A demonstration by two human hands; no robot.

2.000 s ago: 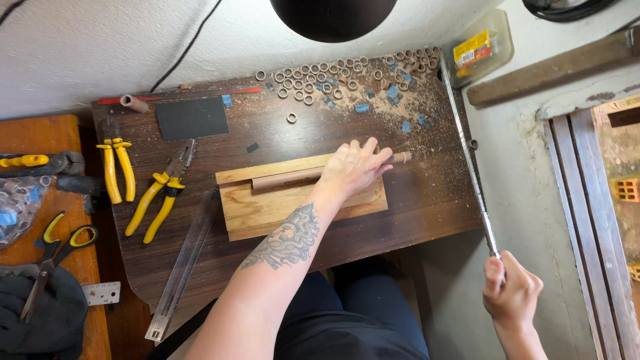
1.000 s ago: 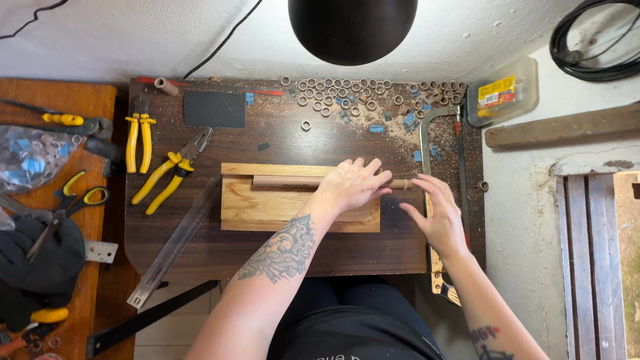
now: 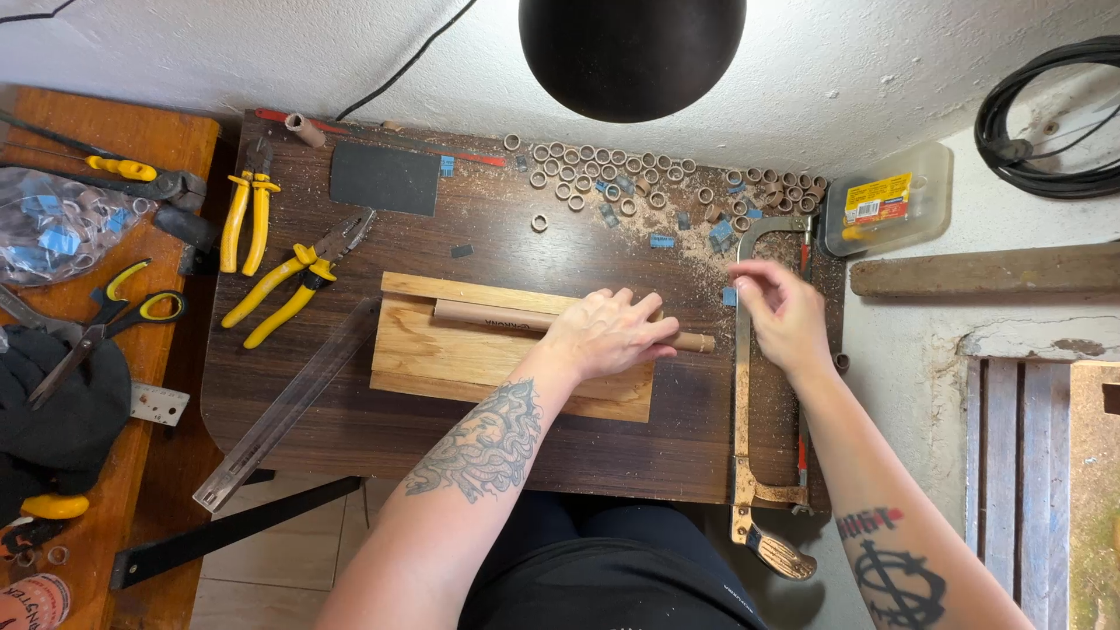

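Note:
My left hand [image 3: 612,331] is closed over a brown cardboard tube [image 3: 490,316], which lies along a wooden bench hook [image 3: 455,354]. The tube's right end juts past the board. To the right, my right hand [image 3: 779,311] is raised above the hacksaw [image 3: 742,385] frame, its thumb and forefinger pinched together; whether something small is between them cannot be told. The hacksaw lies at the table's right edge, handle towards me. Many cut tube rings [image 3: 604,157] are spread at the back, among sawdust and blue scraps.
Combination pliers [image 3: 306,278], cutting pliers [image 3: 249,206], a dark sheet [image 3: 385,179] and a clear ruler [image 3: 289,402] lie on the left. A black lamp [image 3: 632,52] hangs over the back. A plastic box [image 3: 888,197] stands right; scissors [image 3: 105,324] lie on the orange side table.
The hacksaw, held upright in my right hand two seconds ago, now lies on the table. My right hand has moved from the tube's end to above the saw. My left hand stays on the tube.

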